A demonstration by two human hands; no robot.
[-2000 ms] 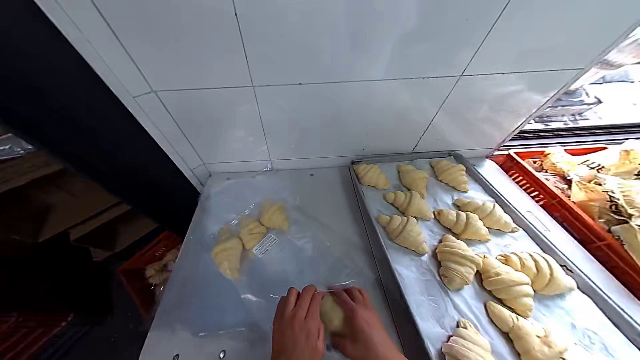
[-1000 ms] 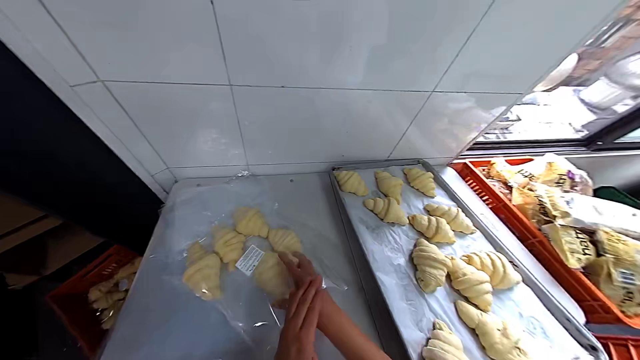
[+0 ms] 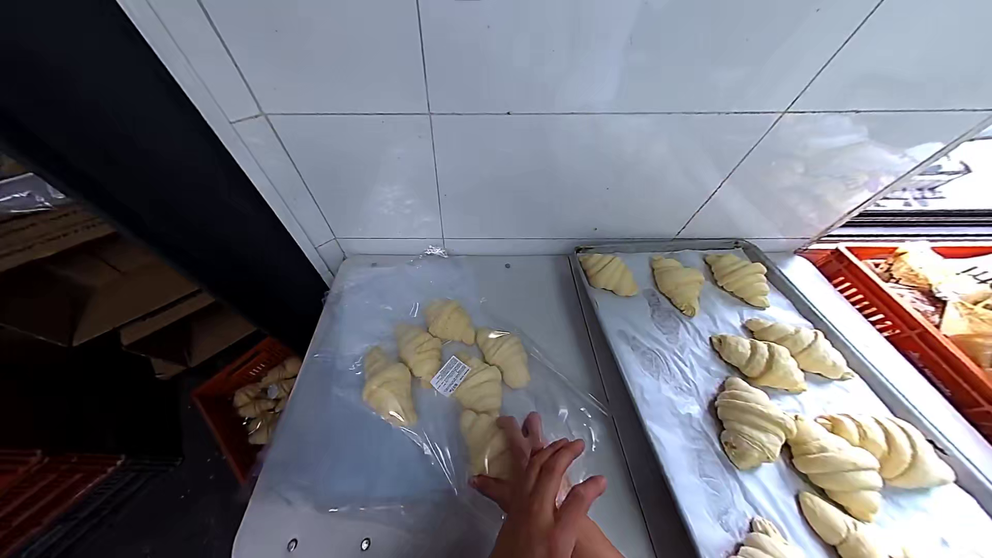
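A clear plastic bag (image 3: 353, 434) lies flat on the metal worktop, with several raw croissants (image 3: 390, 391) inside and a printed label (image 3: 450, 376) on it. My right hand (image 3: 518, 449) touches the lowest croissant (image 3: 484, 442), fingers at its right side and thumb below; whether it grips is hidden. My left hand (image 3: 536, 496) crosses over the right one, fingers spread, holding nothing visible. Right of the bag, a metal baking tray (image 3: 593, 310) lined with paper bears several more raw croissants (image 3: 752, 422), some of them touching.
White tiles (image 3: 589, 170) rise behind the worktop (image 3: 535, 287). An orange crate (image 3: 876, 310) with packaged goods stands right of the tray. Lower left, another orange crate (image 3: 225, 411) holds bagged items, near cardboard boxes (image 3: 101, 287) and a dark upright panel (image 3: 194, 178).
The croissant between my hands two seconds ago is no longer there; more croissants now lie in the bag than then. My left hand has moved over the right one. The view has shifted.
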